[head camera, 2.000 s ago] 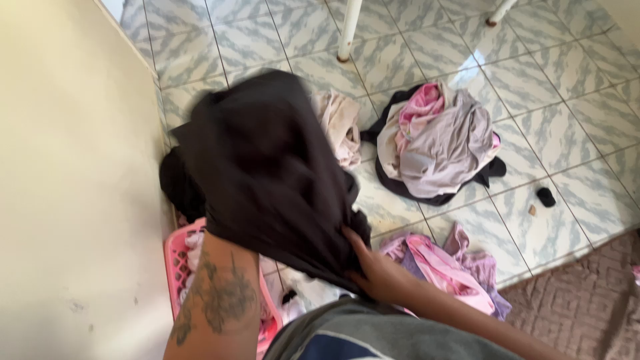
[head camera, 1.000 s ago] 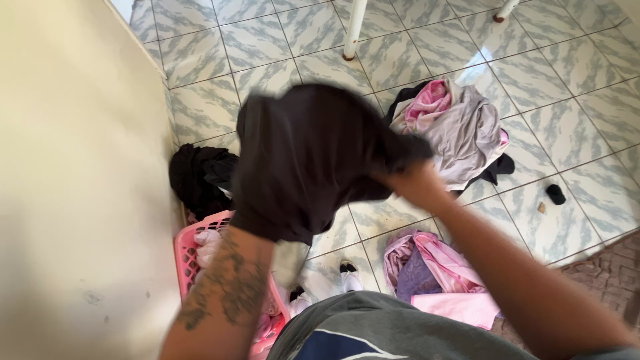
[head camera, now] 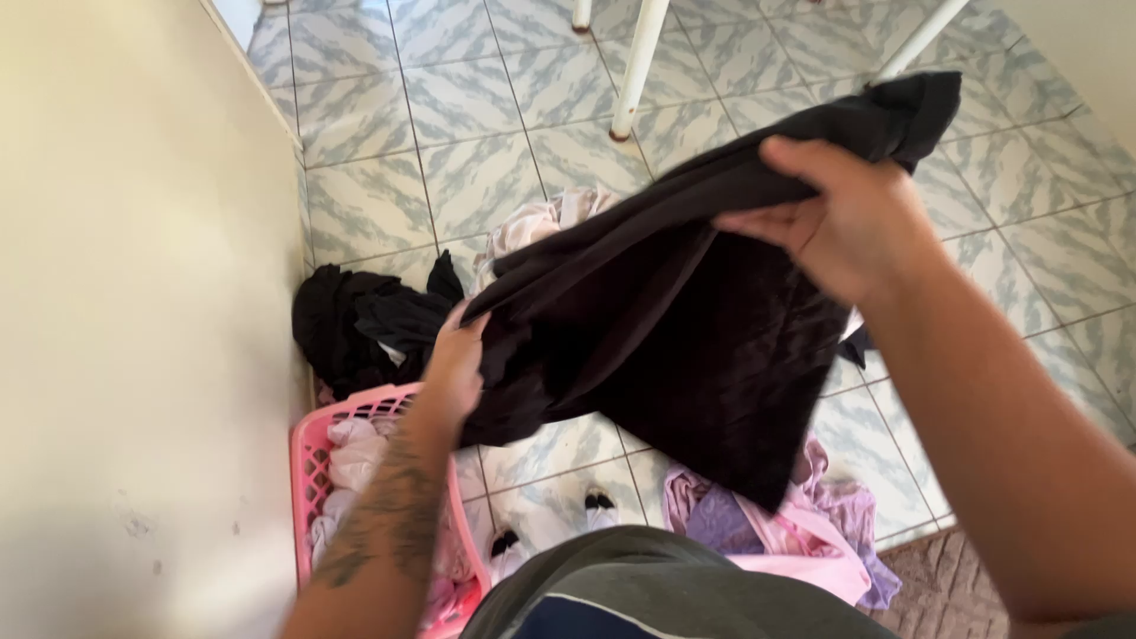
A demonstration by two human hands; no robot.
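Note:
A black cloth garment (head camera: 674, 311) is stretched in the air between my two hands, its lower part hanging in a loose corner. My left hand (head camera: 457, 359) grips its left end, just above the pink plastic laundry basket (head camera: 306, 444). Farther up and to the right, my right hand (head camera: 839, 209) holds the upper edge, with the thumb on top and the fingers underneath. White and pink clothes (head camera: 355, 457) lie in the basket, partly covered by my left forearm. The garment hides much of the floor and the laundry behind it.
Black clothes (head camera: 355, 319) are heaped by the wall (head camera: 151, 266). A light-coloured cloth (head camera: 541, 222) lies beyond the garment, and pink and purple clothes (head camera: 799, 532) lie near my body. White metal legs (head camera: 639, 71) stand on the tiled floor; a brown rug (head camera: 941, 577) is at lower right.
The black garment was bunched over my left hand and forearm; it is now spread between both hands. My right hand has moved up and to the right, and my left hand is now uncovered.

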